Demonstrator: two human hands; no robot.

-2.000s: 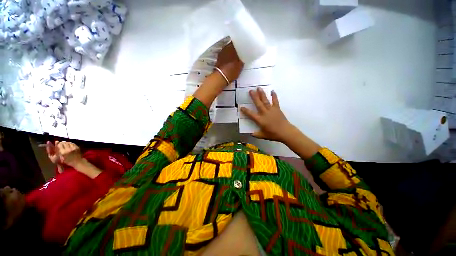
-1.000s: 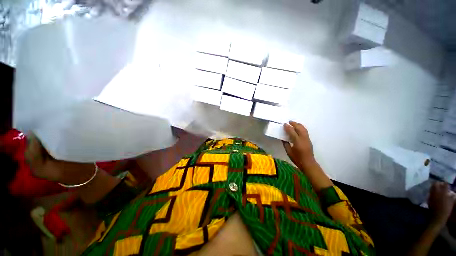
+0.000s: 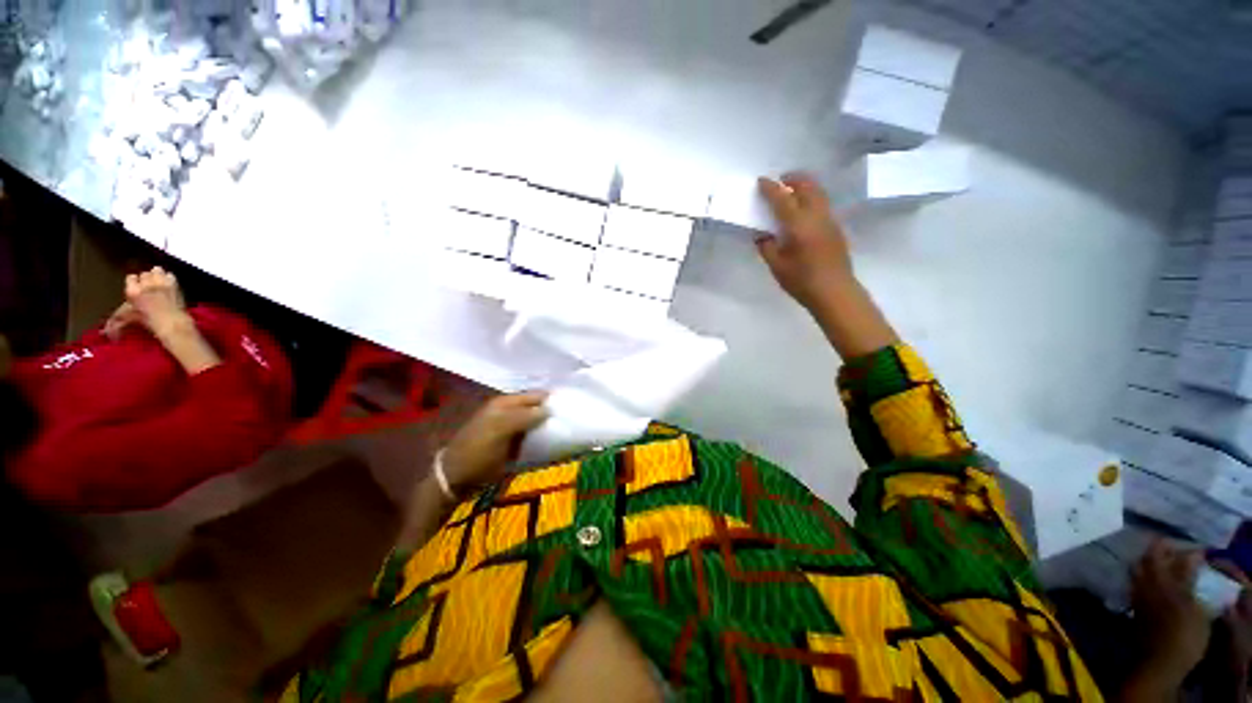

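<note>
Small white boxes (image 3: 643, 250) lie in tight rows on the white table in front of me, with thin dark gaps between them. My left hand (image 3: 511, 419) is near the table's front edge, closed on a folded white label sheet (image 3: 625, 371) that covers the near part of the rows. My right hand (image 3: 807, 234) is at the right end of the back row, with its fingers on a white box (image 3: 739, 206). I cannot make out any print on the sheet or on these boxes.
White stacked boxes (image 3: 899, 85) stand at the back right. A white block of boxes (image 3: 1075, 497) is at the right edge beside another person's hand (image 3: 1170, 584). White wrapped items (image 3: 172, 117) lie at the far left. A person in red (image 3: 165, 412) is at left, near a red stool (image 3: 371, 396).
My left hand has brought the sheet in from the far left, and the sheet is now folded over the near boxes. My right hand has moved from the near side to the back row.
</note>
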